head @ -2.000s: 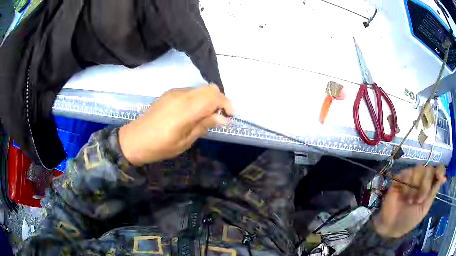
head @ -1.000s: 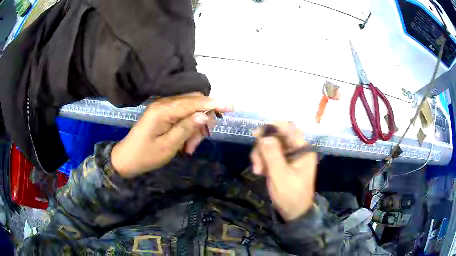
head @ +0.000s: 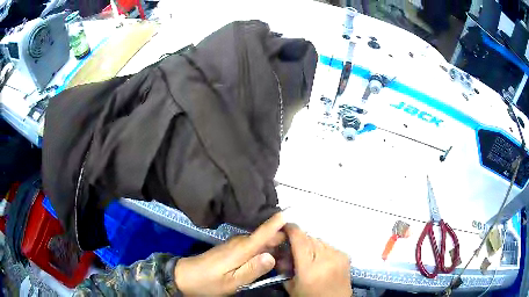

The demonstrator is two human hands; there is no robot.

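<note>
The dark brown jacket point(head: 203, 127) lies bunched on the white table, its pale zipper line running down the left part and another at the right. My left hand point(head: 238, 264) and my right hand point(head: 316, 264) meet at the jacket's lower right end, at the table's front edge. Both pinch a small dark part of the cloth. A slim silvery tool, perhaps tweezers point(head: 264, 282), shows below the fingers; which hand holds it is unclear. The fingertips are partly hidden.
Red-handled scissors point(head: 436, 248) and a small orange-handled tool point(head: 392, 246) lie to the right. The JACK sewing machine point(head: 417, 113) stands behind. Blue point(head: 136, 235) and red point(head: 43, 241) crates are below at the left. A green-labelled bottle point(head: 78, 37) stands at the back left.
My right hand has come in from the far right to meet my left hand. The long dark line between them no longer shows. The view has tilted up, showing more of the table and machine.
</note>
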